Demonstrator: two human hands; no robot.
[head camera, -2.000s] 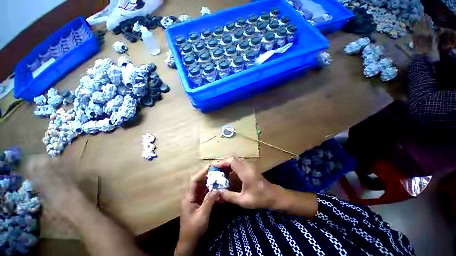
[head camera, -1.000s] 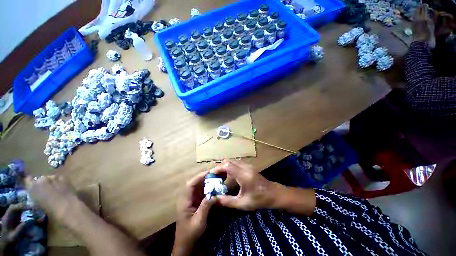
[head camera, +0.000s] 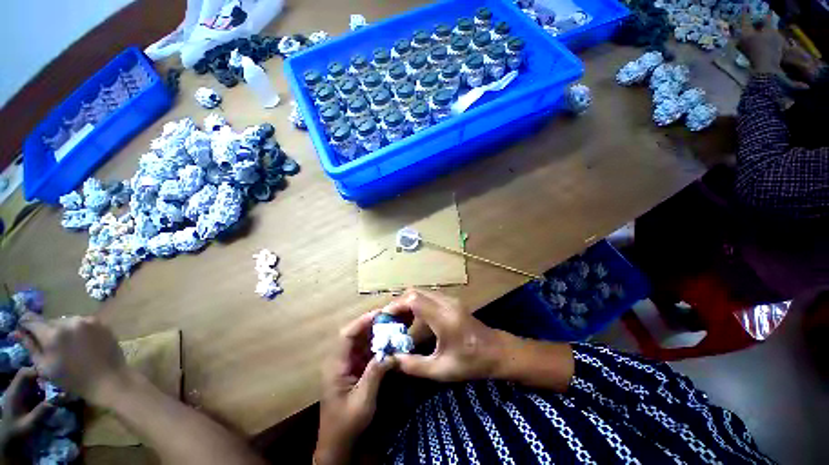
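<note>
My left hand (head camera: 350, 372) and my right hand (head camera: 454, 341) together hold one assembled piece (head camera: 391, 340) at the table's front edge. Its lower part is white and bumpy; a dark round part sits on top, partly hidden by my fingers. Past my hands lies a cardboard work pad (head camera: 377, 272) with a small white glue dish (head camera: 408, 239). The glue stick (head camera: 482, 260) rests with one end at the dish and the other over the table edge. Small white add-on pieces (head camera: 266, 273) lie in a short column left of the pad.
A blue tray (head camera: 454, 132) holds rows of assembled pieces. A heap of white parts (head camera: 186, 182), a glue bottle (head camera: 261, 86) and another blue tray (head camera: 100, 123) are at left. Other people's hands (head camera: 73, 354) work at far left and far right. A lower blue crate (head camera: 582, 291) is below the edge.
The view has shifted slightly. My hands stay around the piece, which has turned a little. The other person's hand at far left has moved onto the parts there.
</note>
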